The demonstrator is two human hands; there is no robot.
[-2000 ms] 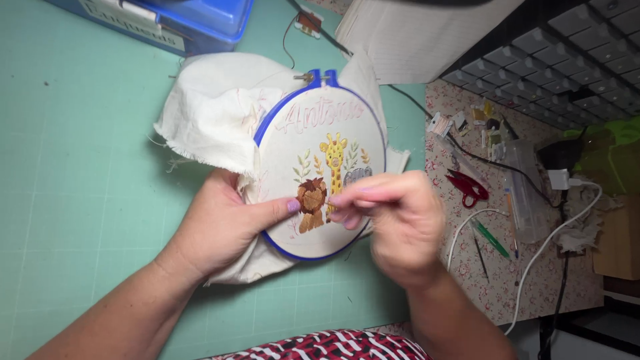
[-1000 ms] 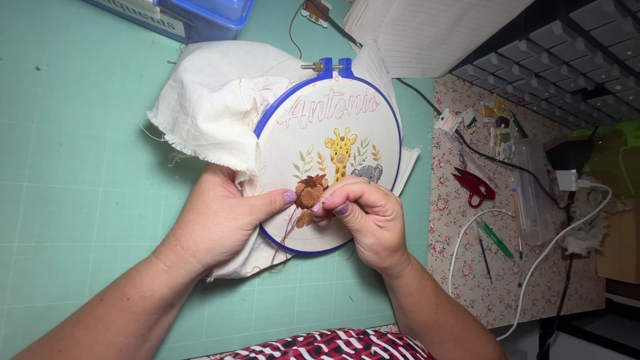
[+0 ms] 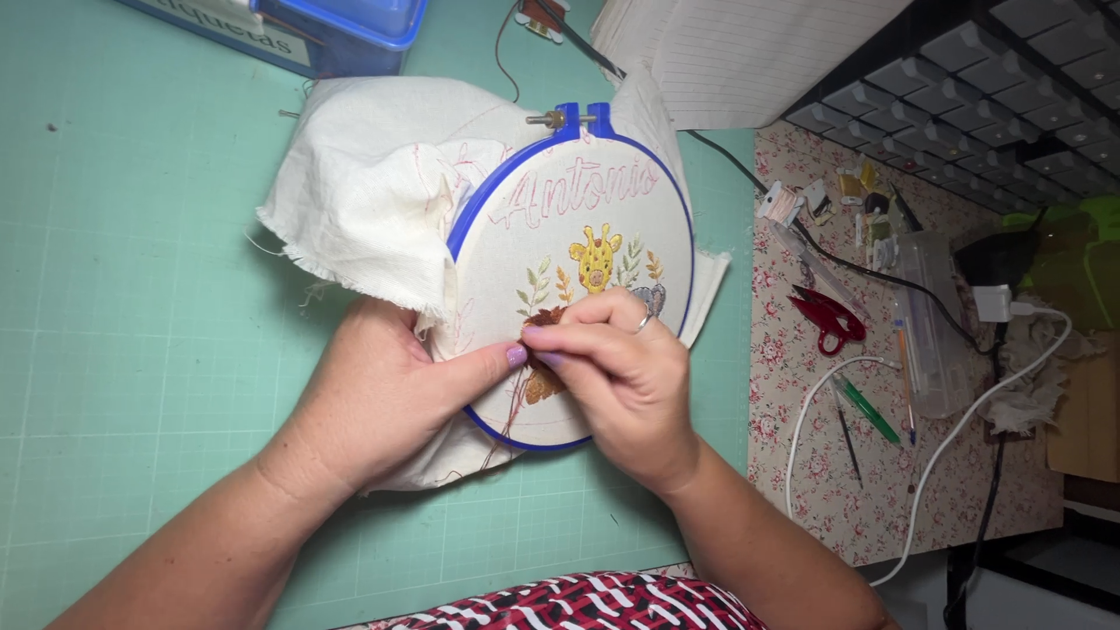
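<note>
A blue embroidery hoop (image 3: 691, 254) with a screw at its top stretches white cloth (image 3: 385, 149), whose frayed end bunches at the left. Stitched on it are a giraffe (image 3: 597, 262), leafy sprigs, a grey animal and a brown lion (image 3: 544, 385), partly covered by fingers. My left hand (image 3: 376, 394) grips the hoop's lower left side, thumb on the front, other fingers hidden behind. My right hand (image 3: 617, 376) has thumb and forefinger pinched together at the lion's mane; any needle between them is hidden. Brown thread (image 3: 516, 407) hangs below the fingertips over the hoop's lower edge.
Under the hoop lies a green cutting mat (image 3: 122, 376). A blue plastic box (image 3: 341, 35) and a wound thread card (image 3: 542, 17) are beyond it. To the right are red thread snips (image 3: 827, 319), a green pen (image 3: 866, 409), white cable (image 3: 927, 472), lined paper (image 3: 744, 52) and small drawers (image 3: 962, 87).
My right hand's fingertips have moved up and left from the lion's right side to its mane, close to my left thumb. Brown thread now hangs over the hoop's lower edge.
</note>
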